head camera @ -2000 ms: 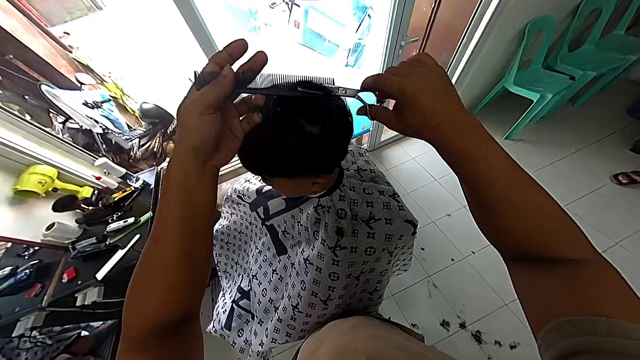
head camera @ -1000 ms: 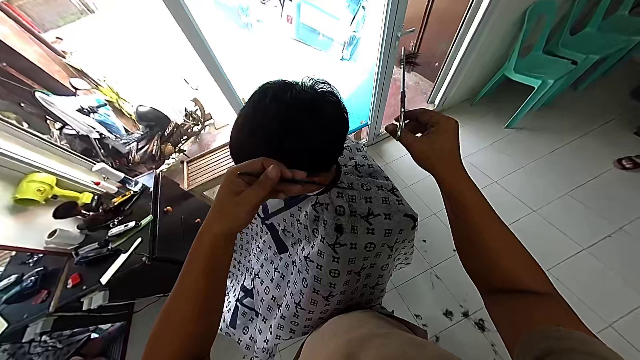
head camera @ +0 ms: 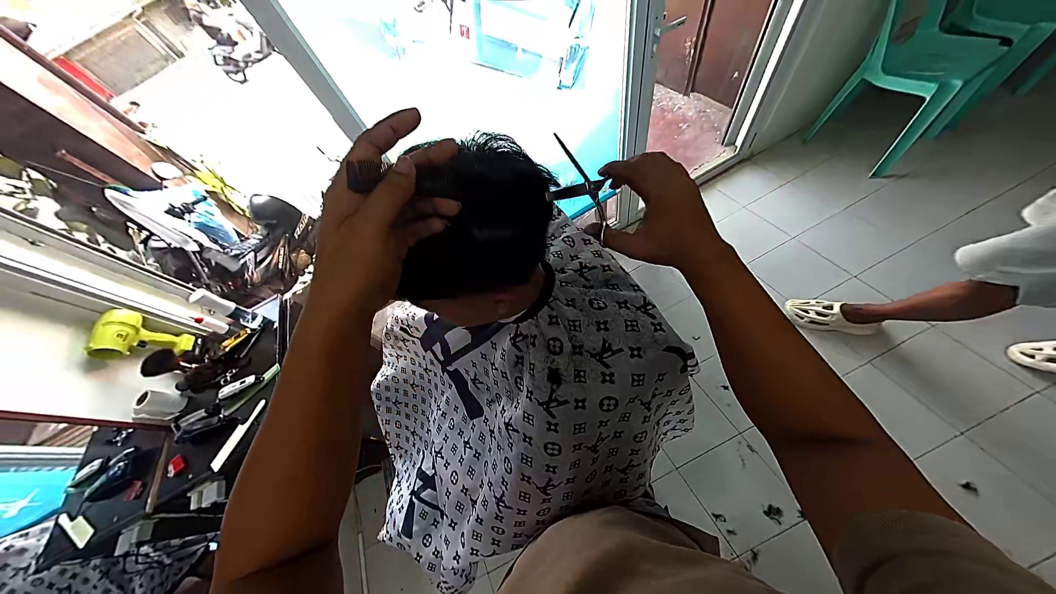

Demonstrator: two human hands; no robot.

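Note:
A seated person's dark-haired head [head camera: 487, 223] is in the middle, seen from behind, above a white patterned barber's cape [head camera: 536, 396]. On the head's left side is my left hand [head camera: 384, 190], gripping a dark comb [head camera: 367, 175] whose far part is lost against the hair. My right hand [head camera: 656, 206] holds hair-cutting scissors [head camera: 590, 186] by the finger loops, right of the head. Their blades are spread, one pointing up and the other toward the hair.
A dark counter [head camera: 157, 470] with clippers, brushes and a yellow-green blower [head camera: 124, 334] lies at left. Green plastic chairs [head camera: 924, 74] stand at upper right. A passer-by's leg [head camera: 932, 305] shows at right. Hair clippings [head camera: 773, 513] lie on the tiled floor. A glass door is ahead.
My left hand has risen from the back of the head to its upper left side. My right hand has moved toward the head, and the scissors have opened. A person's legs have appeared at right.

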